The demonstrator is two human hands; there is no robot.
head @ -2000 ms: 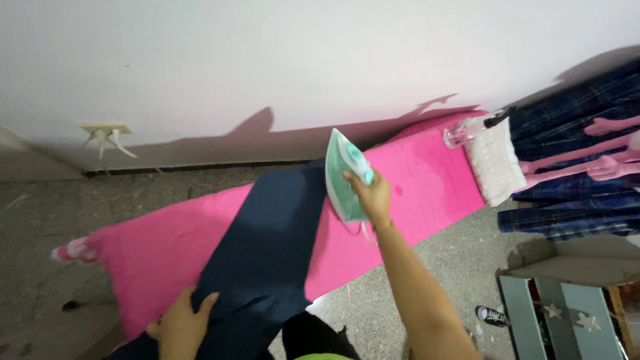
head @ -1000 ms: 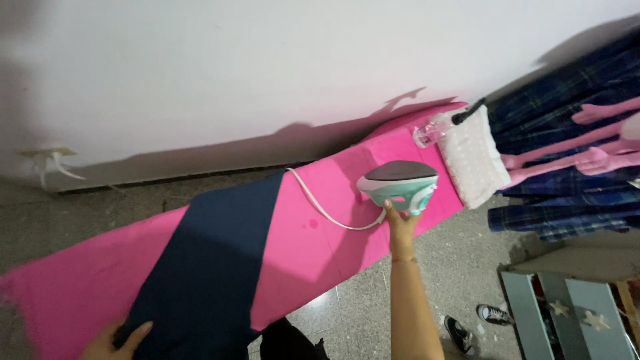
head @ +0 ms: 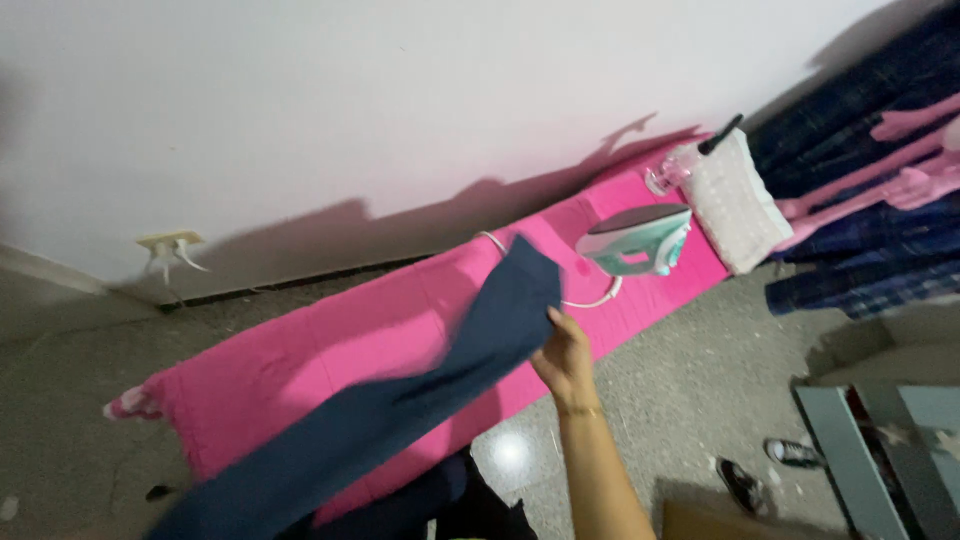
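Observation:
My right hand (head: 566, 360) pinches the edge of a dark blue cloth garment (head: 390, 409), which stretches from the lower left across a pink ironing board (head: 300, 337) and is partly blurred by motion. Just beyond that hand, a teal and white clothes iron (head: 637, 240) rests on its side with its soleplate facing the wall; its white cord loops beside it and passes behind the cloth. My left hand is not clearly visible; the garment runs out of view at the lower left.
A clear spray bottle (head: 671, 171) with a black nozzle lies by a white folded cloth (head: 731, 202) at the board's right end. Plaid garments (head: 825, 247) and pink hangers (head: 915, 187) are beyond. A wall outlet (head: 169, 241) holds plugs. Shoes (head: 793, 453) and a grey-blue drawer unit (head: 847, 450) stand lower right.
The iron was in my right hand in both earlier frames and now lies released on the board. My right hand has moved left and taken the garment, which is lifted and narrowed. My left hand has left view.

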